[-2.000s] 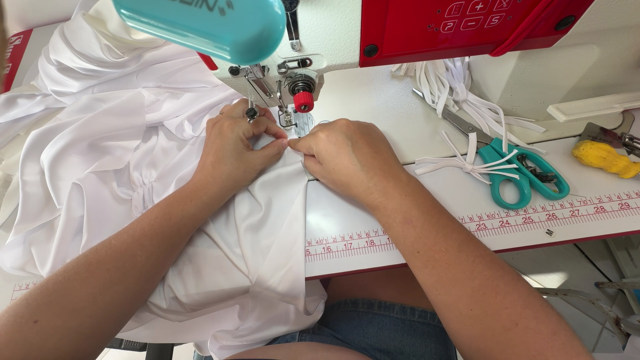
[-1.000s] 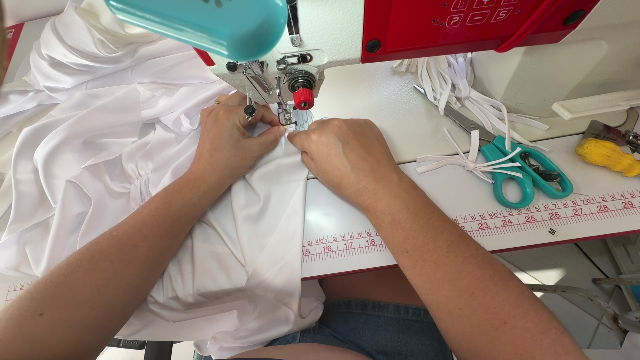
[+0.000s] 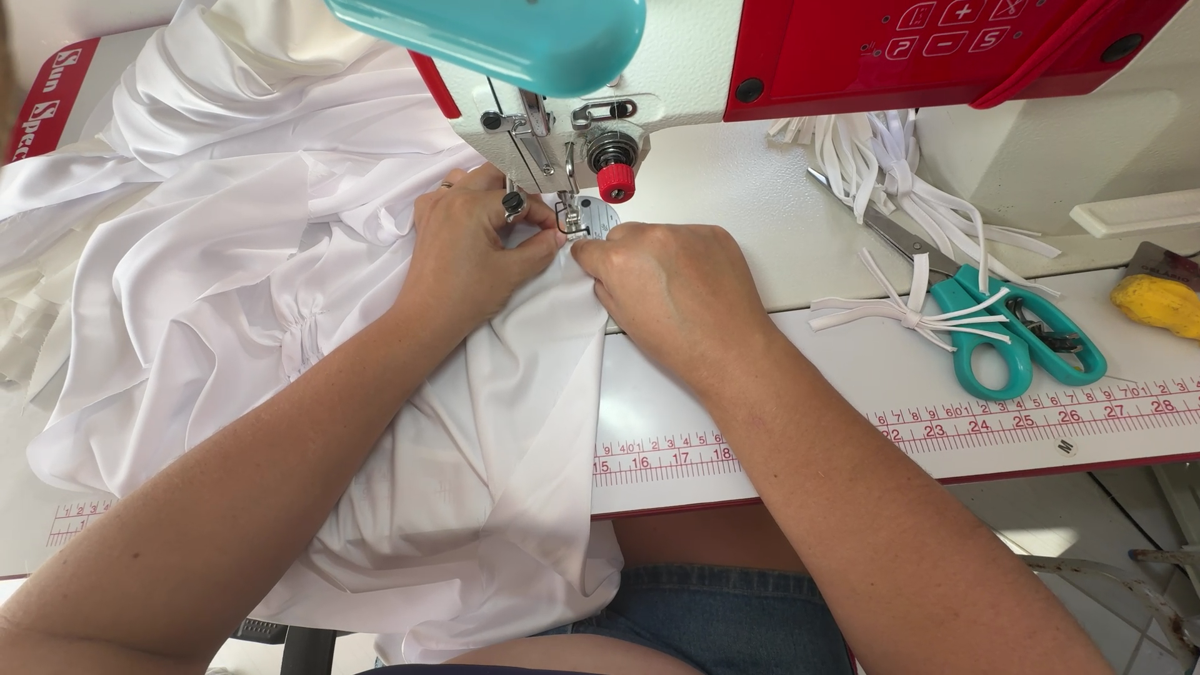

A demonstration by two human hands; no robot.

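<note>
My left hand (image 3: 473, 239) pinches the white satin-like fabric (image 3: 525, 394) between thumb and finger, just left of the presser foot (image 3: 572, 225) of a sewing machine (image 3: 675, 56). Close by on the right, my right hand (image 3: 675, 291) grips the edge of the same fabric, its fingertips curled and partly hidden. The two hands nearly meet in front of the foot. Gathered cloth spreads over the table to the left and hangs over the front edge towards my lap. A red knob (image 3: 616, 182) sits above the needle area.
Teal-handled scissors (image 3: 994, 370) lie right of my right hand, beside a tied bunch of white strips (image 3: 911, 317). More white strips (image 3: 905, 183) lie behind them. A yellow object (image 3: 1158, 302) is at the right. A printed ruler (image 3: 1022, 417) runs along the table's front edge. A teal cover (image 3: 506, 37) overhangs the needle.
Both hands keep hold of the fabric near the presser foot. The right hand's fingers sit slightly differently from the earliest frame; otherwise little has moved.
</note>
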